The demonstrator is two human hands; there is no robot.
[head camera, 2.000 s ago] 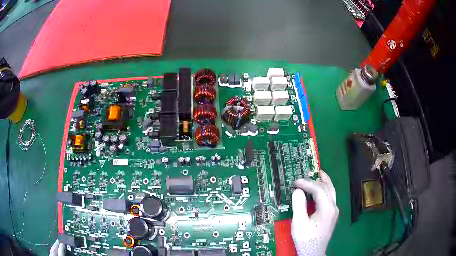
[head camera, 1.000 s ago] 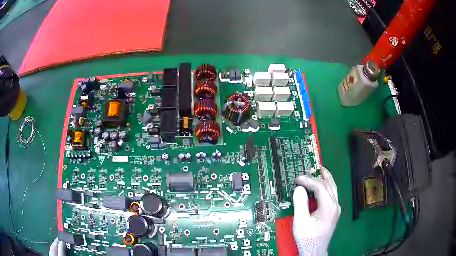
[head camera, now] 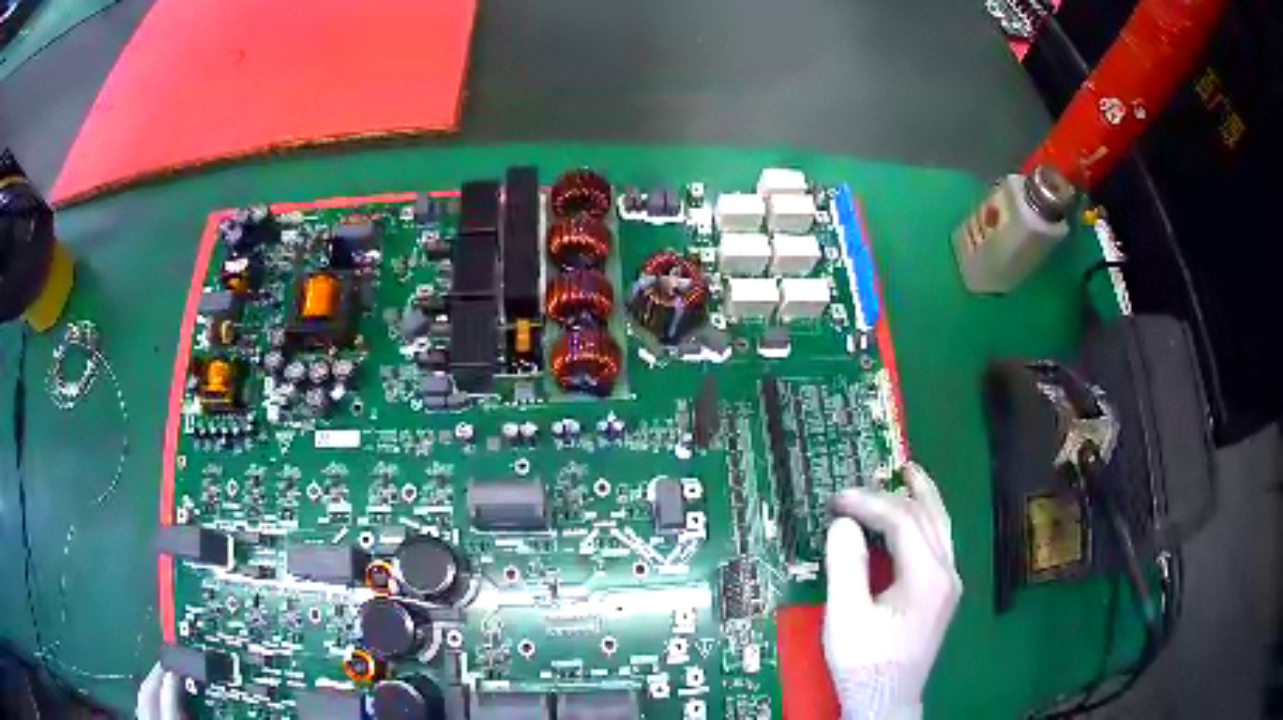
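Note:
The green circuit board [head camera: 422,464] lies parts side up on a red foam pad [head camera: 806,661]. Copper-red toroids, black blocks and white blocks stand on its far half, and black round cans at its near edge. My right hand [head camera: 895,591], in a white glove, is at the board's right edge with thumb and fingers around that edge. My left hand [head camera: 159,692], also gloved, is mostly cut off by the picture's bottom edge. Its fingers show at the board's near left edge, and its grip is hidden.
The soldering stand [head camera: 1052,535] with its cable is right of the board. A pale bottle [head camera: 1016,229] stands by a red post [head camera: 1126,106]. A larger red foam sheet [head camera: 282,85] lies beyond. Left are a solder coil [head camera: 75,366] and a black-and-yellow container [head camera: 42,274].
The board's far part and the things beyond it have shifted slightly upward in the view. Both hands stay at the board's edges. The left fingers show slightly higher than two seconds ago.

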